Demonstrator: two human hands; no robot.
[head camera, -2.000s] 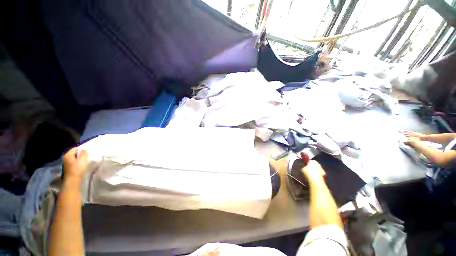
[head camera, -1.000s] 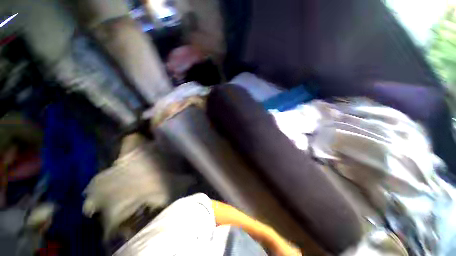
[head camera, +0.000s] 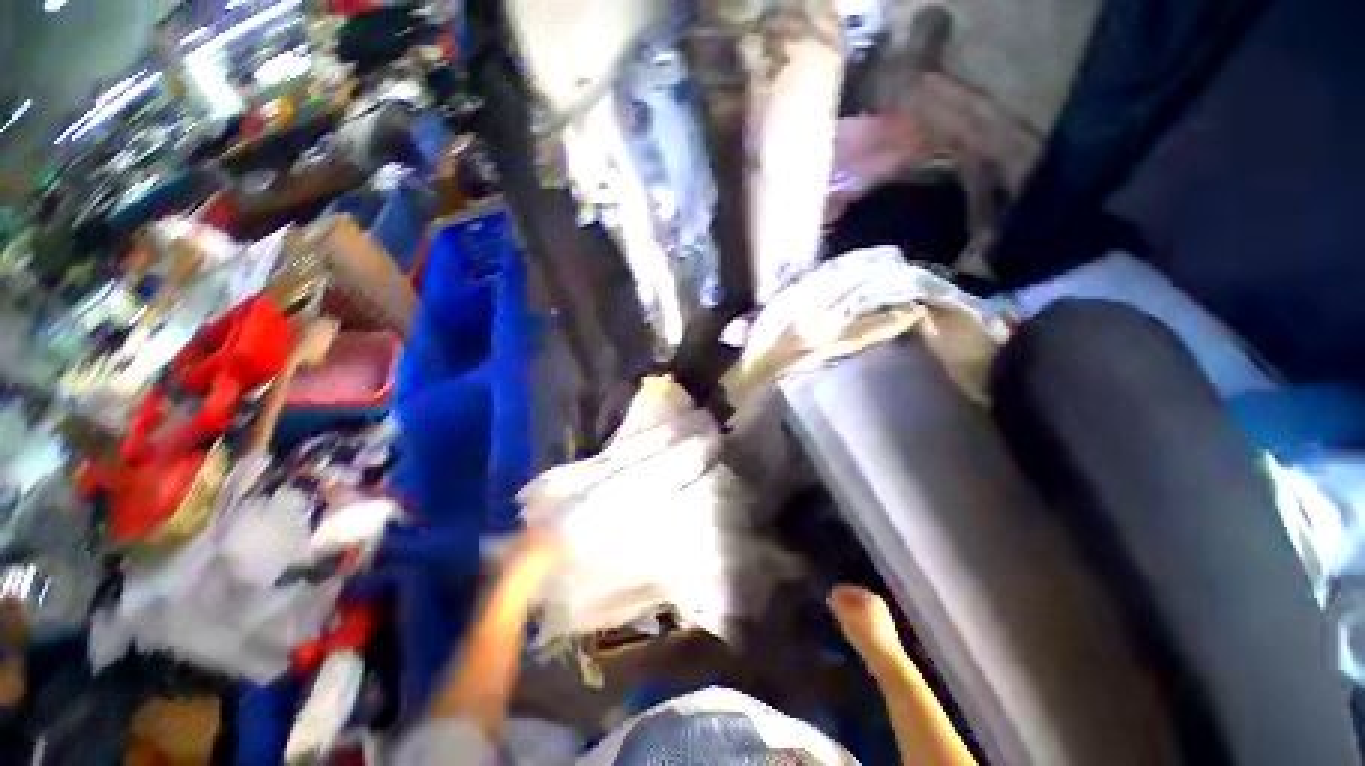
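Observation:
A pile of cream-white garments (head camera: 644, 516) lies low in front of me, beside the table's left side. My left hand (head camera: 536, 557) is blurred at the pile's left edge; whether it grips cloth cannot be told. My right hand (head camera: 859, 611) is between the pile and the table, near the table's edge, small and blurred; its fingers are unclear. The dark padded pressing arm (head camera: 1160, 479) is bare, with no garment on it. The pale grey pressing table (head camera: 913, 479) runs beside it.
Cream cloth (head camera: 861, 307) drapes over the table's far end. Blue crates (head camera: 467, 389) stand left of the pile. Farther left are a red cloth or bag (head camera: 210, 397) and heaped scraps. Hanging light garments (head camera: 794, 150) are beyond. A blue object (head camera: 1299, 419) lies right of the arm.
The view has swung left from the table to the floor side. The garment that covered the pressing arm is off it. My right hand is no longer at the iron.

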